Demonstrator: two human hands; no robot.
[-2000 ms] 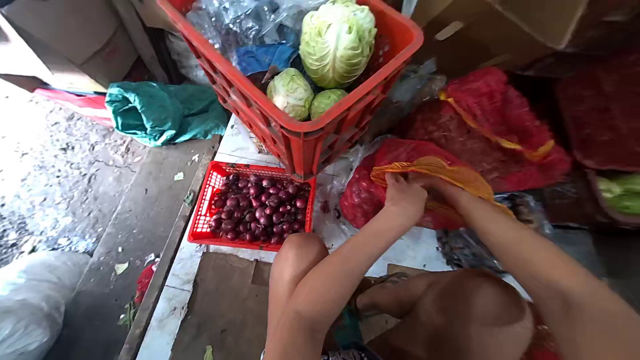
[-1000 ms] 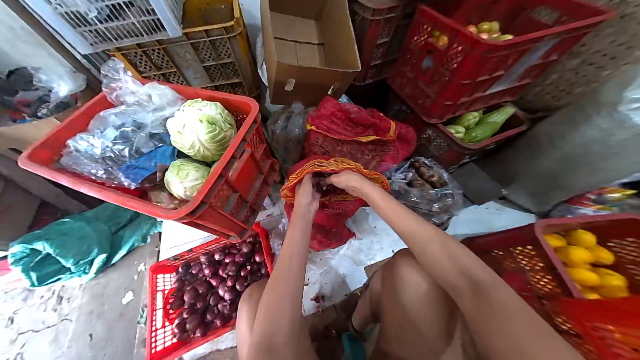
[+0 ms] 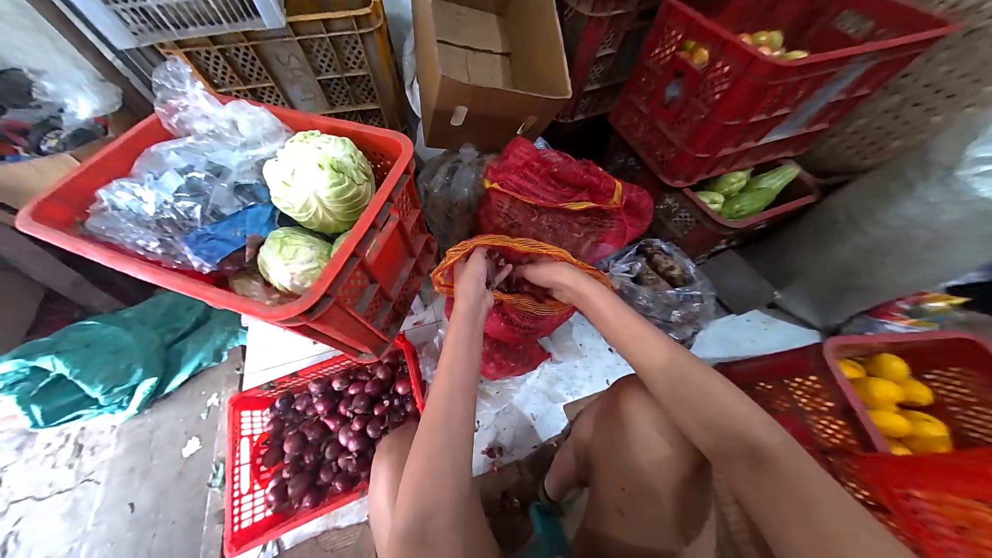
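Both of my hands reach into the mouth of a red mesh sack (image 3: pixel 527 329), whose rim is an orange mesh band. My left hand (image 3: pixel 474 280) is at the left side of the opening, its fingers partly inside the sack. My right hand (image 3: pixel 552 277) dips in at the right side, its fingers hidden. What either hand holds cannot be made out. A second red mesh sack (image 3: pixel 554 198) lies just behind. To the left of my left forearm, a shallow red plastic basket (image 3: pixel 246 465) holds many red onions (image 3: pixel 341 426).
A red crate (image 3: pixel 341 306) with cabbages (image 3: pixel 319 182) and plastic bags stands at left. Behind are a cardboard box (image 3: pixel 496 77) and a yellow crate (image 3: pixel 325 66). Red crates (image 3: pixel 744 101) stand back right, and yellow fruits (image 3: pixel 891 395) sit in a basket at right. Green cloth (image 3: pixel 116 356) lies left.
My hands have gone from the orange rim of the mesh sack into its mouth, which now stands wider. The view has swung to the right since the oldest frame.
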